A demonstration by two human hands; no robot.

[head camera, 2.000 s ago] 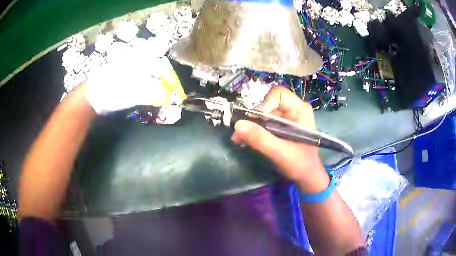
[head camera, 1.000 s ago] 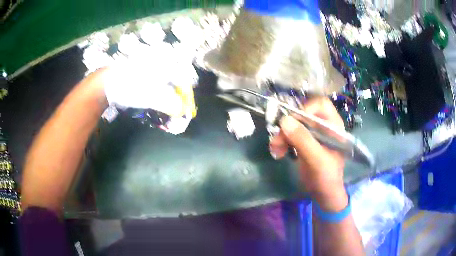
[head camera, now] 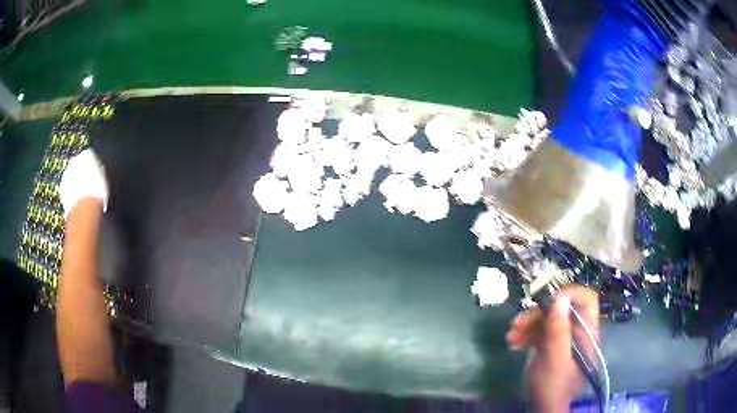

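Observation:
My left hand [head camera: 84, 179], in a white glove, is at the far left over tidy rows of small yellow-and-black components [head camera: 48, 211]. Its fingers are blurred, so I cannot tell whether it holds anything. My bare right hand [head camera: 558, 335] is at the lower right, closed on the soldering iron [head camera: 583, 361], with a pale strand along it. The iron's tip is hard to make out near the hood. A single white piece [head camera: 490, 286] lies on the mat just left of my right hand. A group of white housings [head camera: 372, 157] lies at the middle.
The metal fume hood [head camera: 566, 202] on its blue-wrapped duct [head camera: 618, 89] stands above my right hand. Wired components [head camera: 618, 298] lie right of it. More white pieces [head camera: 687, 161] are at the upper right. The green belt [head camera: 420, 56] runs behind, with small pieces [head camera: 315, 48] on it.
The view has swung left. My left hand has moved from beside the white housings to the yellow-and-black rows; the piece it held no longer shows. My right hand still holds the iron, now lower.

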